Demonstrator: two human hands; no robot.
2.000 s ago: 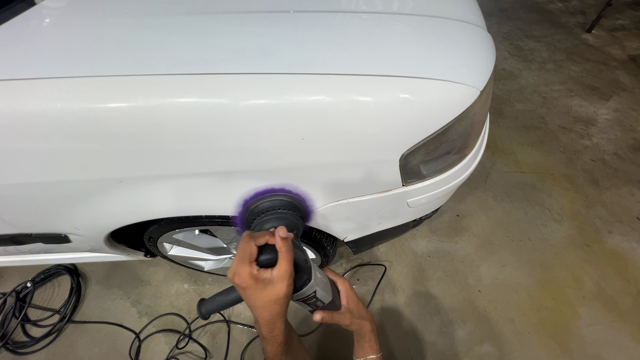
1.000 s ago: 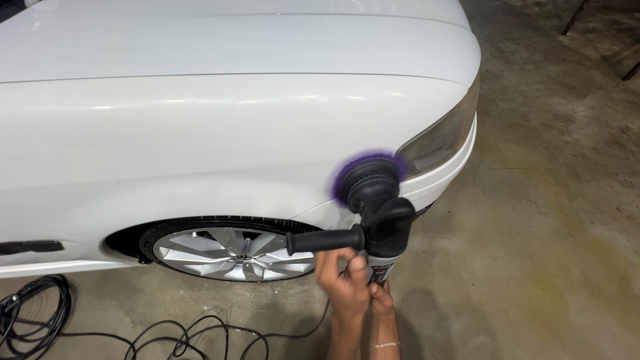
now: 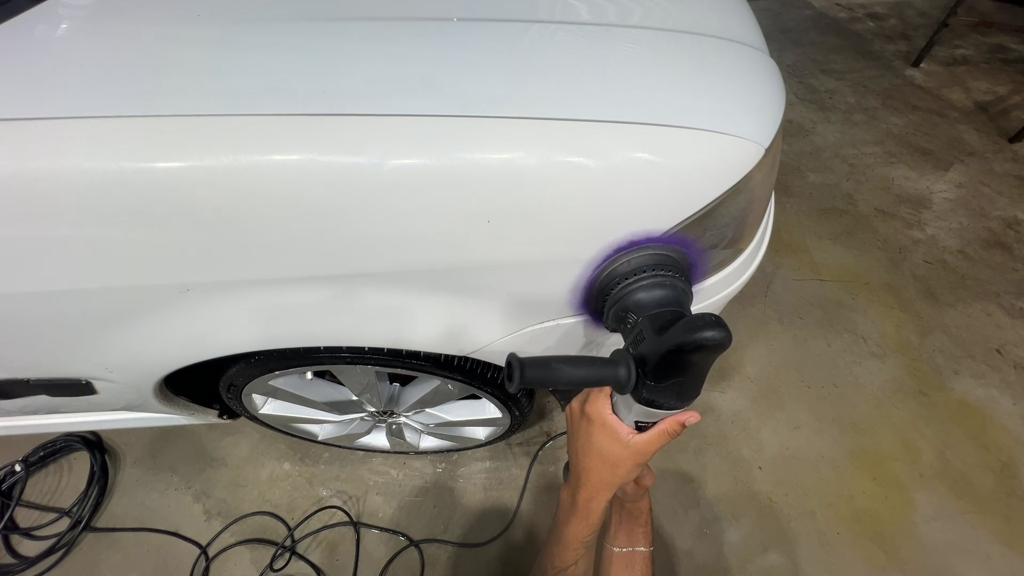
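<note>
A black and grey car polisher has its purple pad, blurred at the rim, against the white front fender, beside the edge of the headlight. Around the grey body of the polisher is my left hand, its thumb pointing right. Lower down and mostly hidden behind it, my right hand is at the polisher's body, with a thin bracelet on the wrist. The black side handle sticks out to the left, with no hand on it.
Below the fender is the front wheel with silver spokes. A black power cord runs in loops over the concrete floor to a coil at lower left. Dark metal legs stand at upper right.
The polisher and both hands have moved right, from above the wheel to beside the headlight. My left hand has gone from the polisher's head to its body.
</note>
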